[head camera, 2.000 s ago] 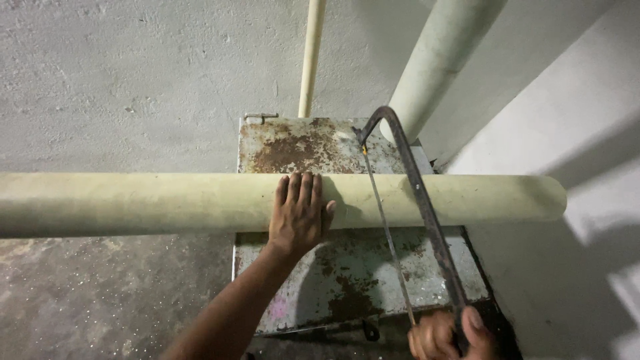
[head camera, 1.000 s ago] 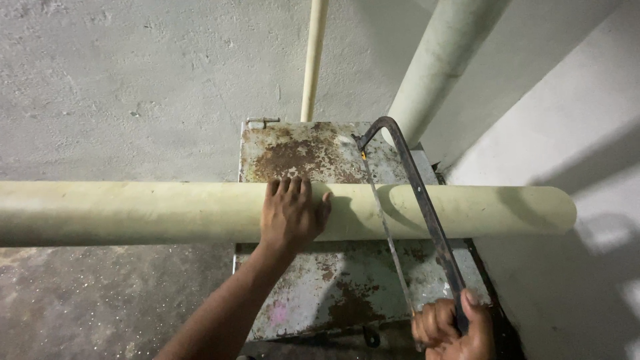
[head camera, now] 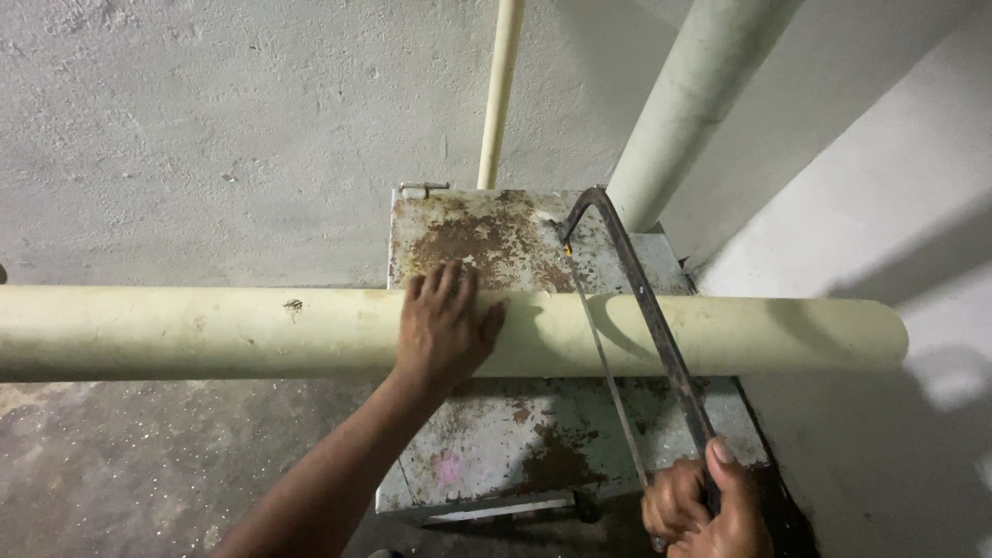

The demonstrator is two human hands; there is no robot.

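Note:
A thick pale-yellow plastic pipe (head camera: 194,333) lies level across a rusty painted metal cabinet (head camera: 496,240). My left hand (head camera: 446,329) rests on top of the pipe, palm down, holding it near the middle of the cabinet. To its right, my right hand (head camera: 701,500) is closed around the near end of a hacksaw (head camera: 655,310) with a dark, worn metal frame. The thin blade (head camera: 604,353) crosses over the pipe at a slant, its far end fixed by a yellow-marked fitting. Whether the blade has cut into the pipe cannot be told.
Behind the cabinet, a thin cream pipe (head camera: 500,93) and a thick upright pipe (head camera: 697,116) stand by the rough grey wall (head camera: 232,139). The pipe's rounded right end lies near the right wall (head camera: 876,194). A speckled floor (head camera: 155,465) shows at lower left.

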